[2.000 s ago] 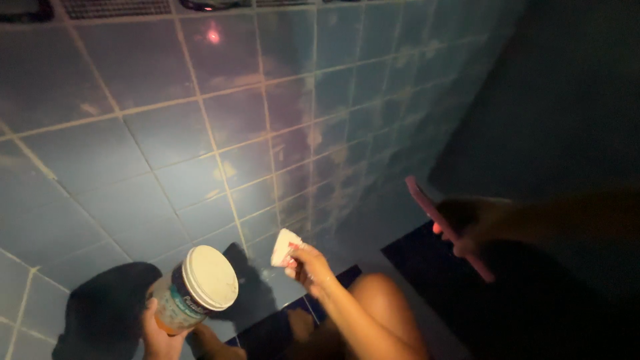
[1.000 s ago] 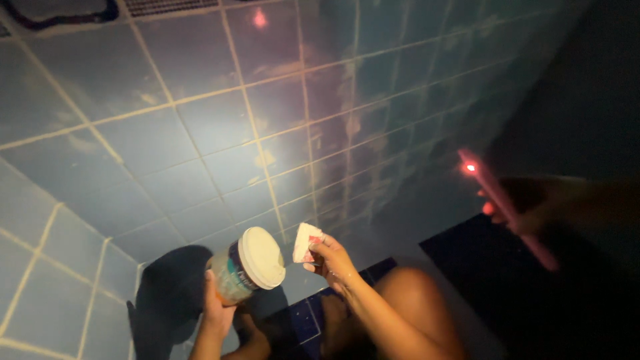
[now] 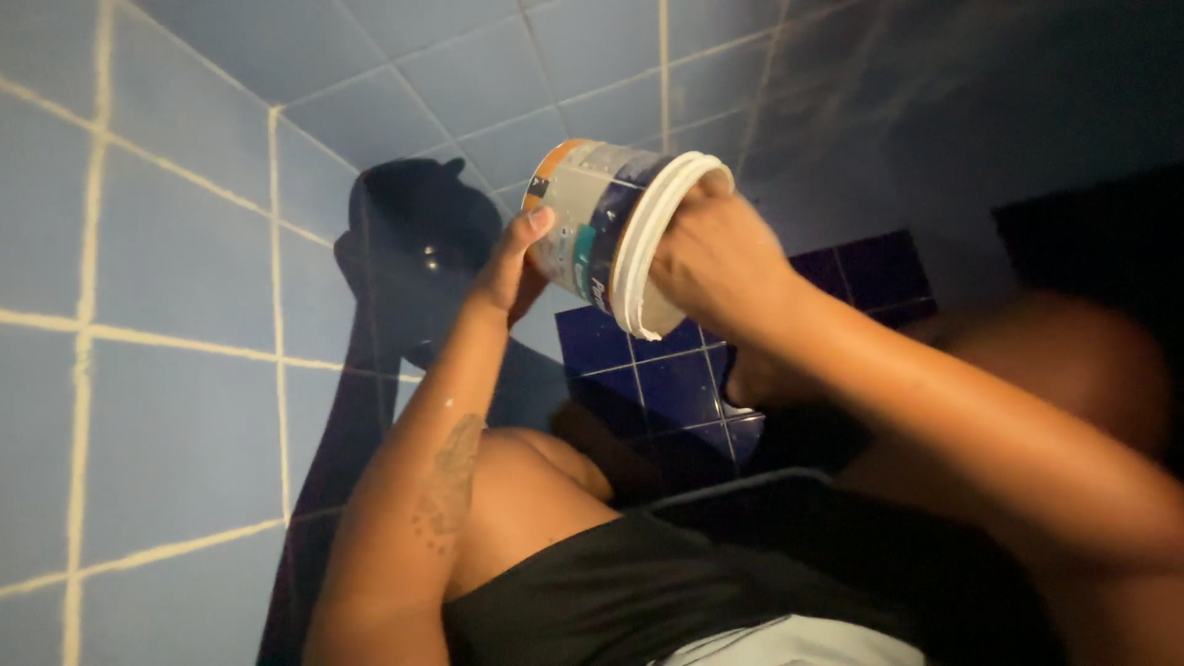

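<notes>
My left hand (image 3: 520,254) grips a round plastic tub (image 3: 592,208) by its base and side. The tub is tilted on its side, its white rim toward the right, with white residue at the lower edge. My right hand (image 3: 717,245) reaches into the tub's mouth, and its fingers are hidden inside. Whether it still holds the small white piece seen earlier cannot be told. Light blue wall tiles (image 3: 185,370) with pale joints stand to the left and behind the tub.
Dark blue floor tiles (image 3: 671,384) lie below the tub. My bent knees and black shorts (image 3: 592,583) are close beneath my arms. A dark shadow of the tub and arm falls on the corner of the tiled walls. The right side is very dark.
My right hand has gone into the tub; earlier it held a small white piece beside it. The view has swung left and down, and the other person's hand with a pink stick-like object has left it.
</notes>
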